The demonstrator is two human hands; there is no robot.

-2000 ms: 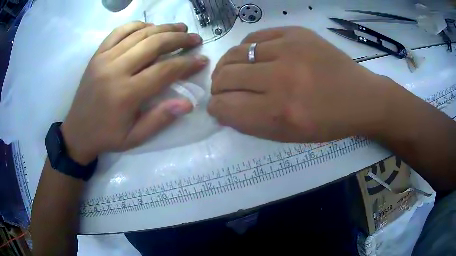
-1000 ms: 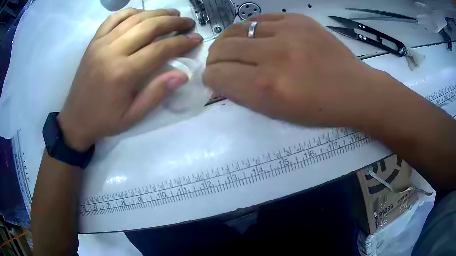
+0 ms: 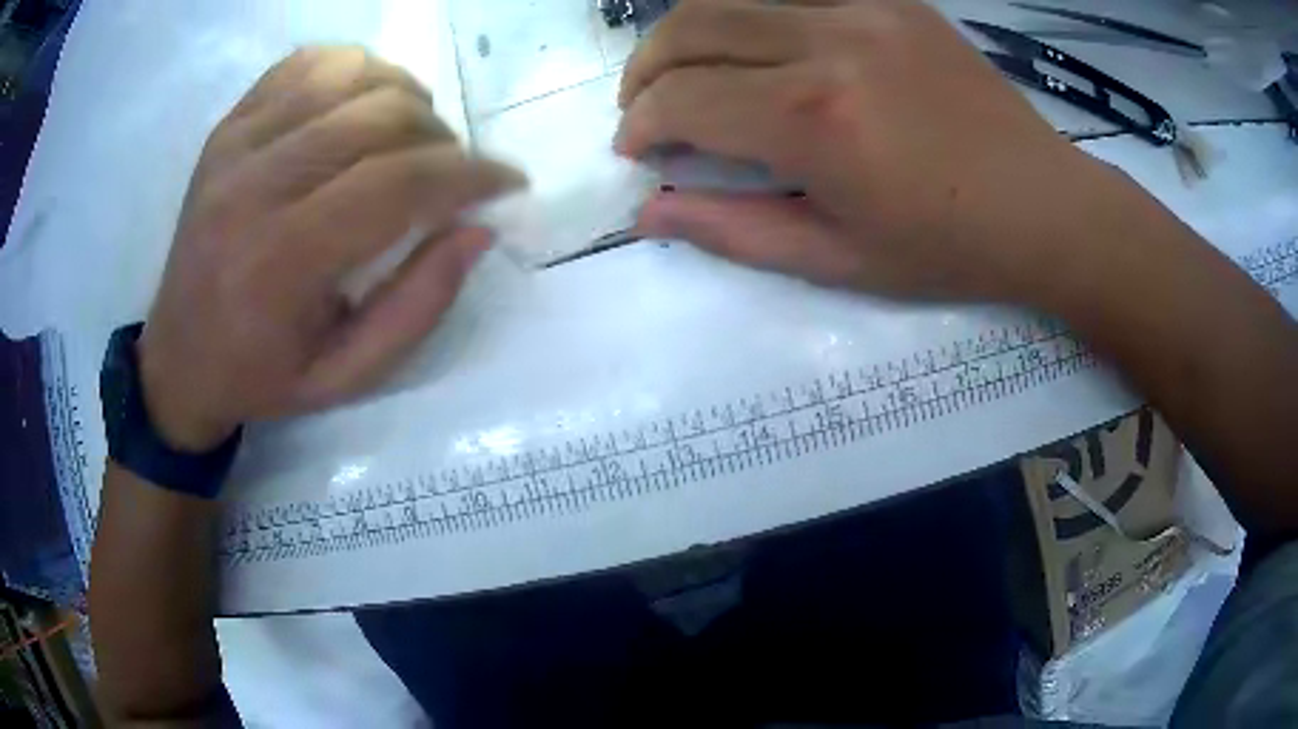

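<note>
Sheer white fabric (image 3: pixel 562 200) lies on the white machine table between my hands and nearly vanishes against it. My left hand (image 3: pixel 320 235), blurred, is at the left with thumb and fingertips close together at the cloth's left side. My right hand (image 3: pixel 840 157) is at the right of the cloth, thumb below the curled fingers, pinching its right edge. The presser foot area (image 3: pixel 619 12) shows only in part at the top edge; my right hand hides some of it.
Black thread snips (image 3: pixel 1089 88) lie at the upper right, with dark tweezers (image 3: pixel 1117 24) behind them and a pale thread tuft (image 3: pixel 1193 154) beside. A printed ruler strip (image 3: pixel 683 456) runs along the front table edge. A cardboard box (image 3: pixel 1103 527) stands below right.
My left hand has moved left, away from my right hand, and the cloth between them shows more. My right hand has shifted up and right. The view has shifted slightly.
</note>
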